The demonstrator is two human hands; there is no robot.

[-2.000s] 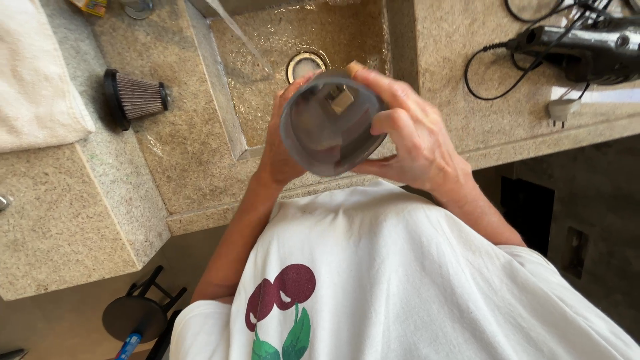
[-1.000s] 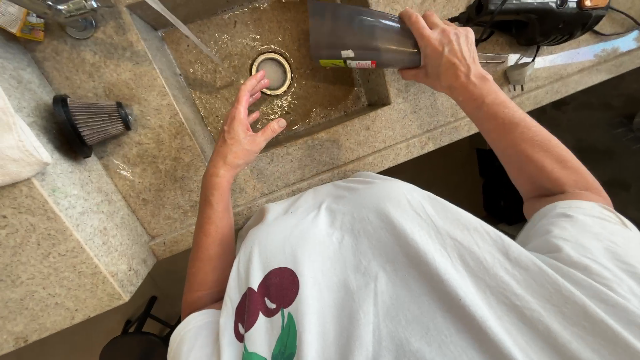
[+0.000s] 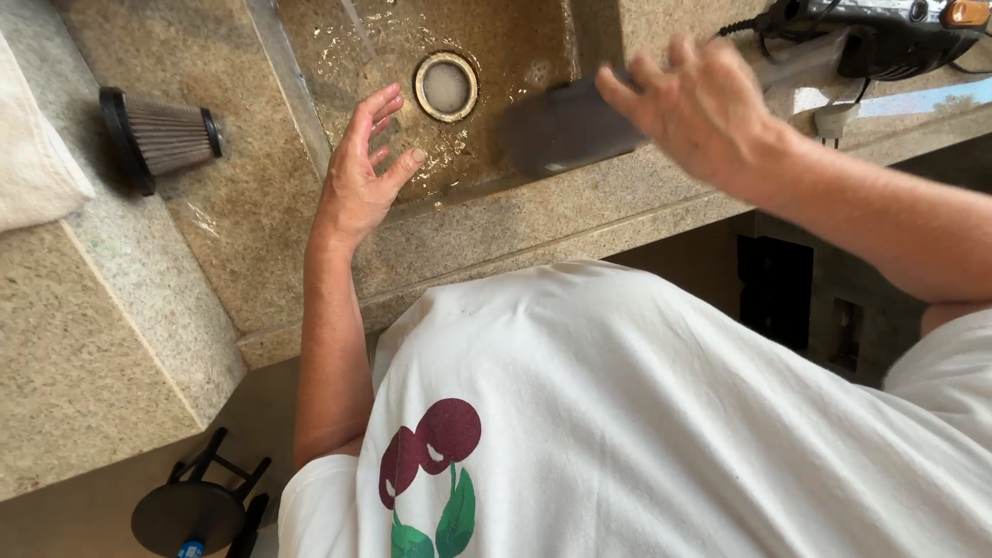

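My right hand [image 3: 697, 112] is shut on the end of a dark translucent plastic container [image 3: 570, 128], which lies on its side in the air over the right front of the stone sink [image 3: 535, 46]; both are blurred. My left hand [image 3: 368, 167] holds nothing, fingers apart, above the sink's left front. Between the hands, farther back, is the round drain [image 3: 446, 87] with pale liquid or foam in it. A thin stream of water [image 3: 358, 27] runs at the sink's back left. A pleated cone filter [image 3: 163, 139] with black ends lies on its side on the counter left of the sink.
A black handheld appliance [image 3: 891, 39] with a cord lies at the back right, near a white plug [image 3: 837, 120]. A pale cloth [image 3: 35, 147] is at the far left. The counter's front edge runs before me; a dark stool [image 3: 188, 515] stands below left.
Two seconds ago both hands were on the container; my left hand has let go of it. My right hand has carried the container to the right.
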